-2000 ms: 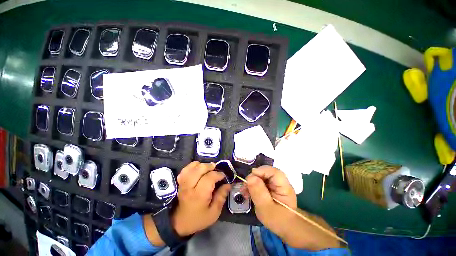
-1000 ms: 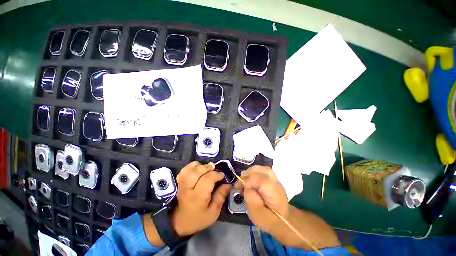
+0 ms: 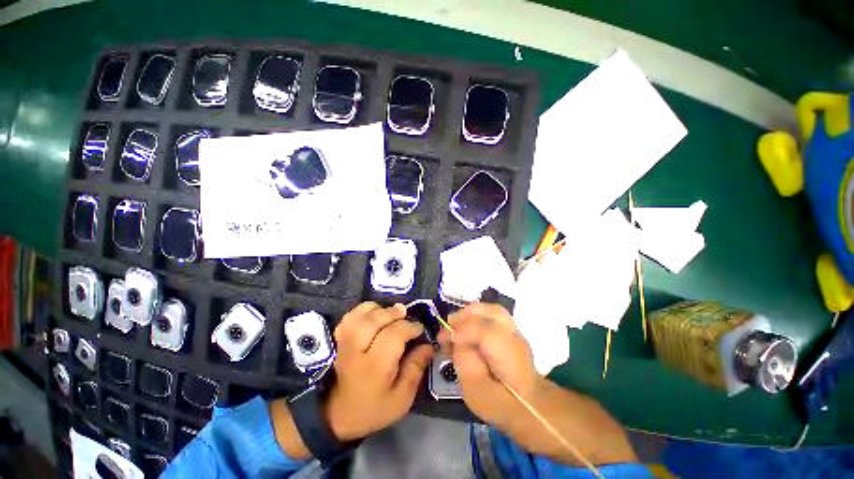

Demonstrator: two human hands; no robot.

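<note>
My left hand (image 3: 375,365) holds a small dark watch case (image 3: 423,316) with a shiny silver rim in its fingertips, above the near edge of the black foam tray (image 3: 360,299). My right hand (image 3: 492,360) grips a thin tan bamboo stick (image 3: 543,423) like a pen. The stick's tip is at the case's right rim; my fingers partly hide the contact. Behind my hands, a watch assembly, back up (image 3: 449,376), lies partly hidden in a tray pocket.
Screen-up watches (image 3: 410,104) fill the far pockets. A handwritten label slip (image 3: 234,206) bearing a watch lies on the tray. To the right are a blank sheet (image 3: 604,140), crumpled wipes (image 3: 595,276), spare sticks (image 3: 640,295), a tan-brown bottle (image 3: 698,344) and a blue-and-yellow object (image 3: 833,178).
My right hand has moved slightly left and closer to the watch case since two seconds ago, and the stick has become steeper. My left hand keeps its hold. The view has shifted slightly.
</note>
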